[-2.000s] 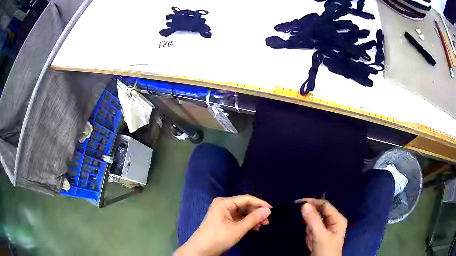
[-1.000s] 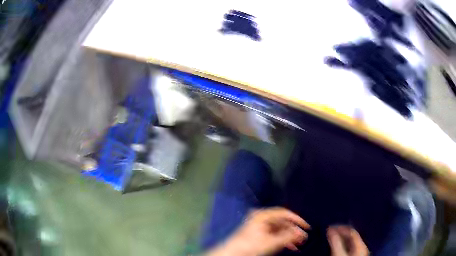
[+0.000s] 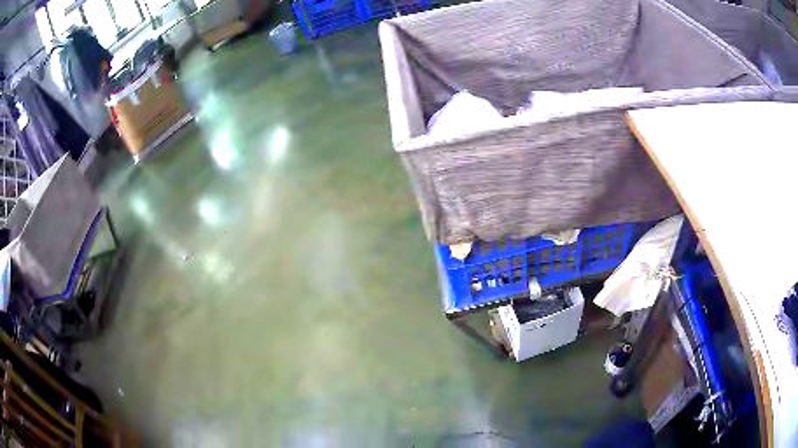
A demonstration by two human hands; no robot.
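Neither of my hands is in the picture. Nearest in front of me, the white-topped table (image 3: 731, 166) stands at the right with its wooden edge curving down. A small part of a dark bundle (image 3: 790, 308) shows on it, cut off by the right rim. A dark blue knee (image 3: 619, 435) shows at the bottom edge. What my hands hold cannot be seen.
A grey fabric bin (image 3: 542, 179) with white material inside stands over a blue crate (image 3: 525, 267) and a white box (image 3: 544, 328). Green floor (image 3: 306, 262) lies left of it. A cardboard box (image 3: 150, 109) and a cloth-covered item (image 3: 57, 223) stand at far left.
The view has swung far to the left. Both hands, the lap cloth and the large dark pile have gone out of view. The bin and more floor have come in.
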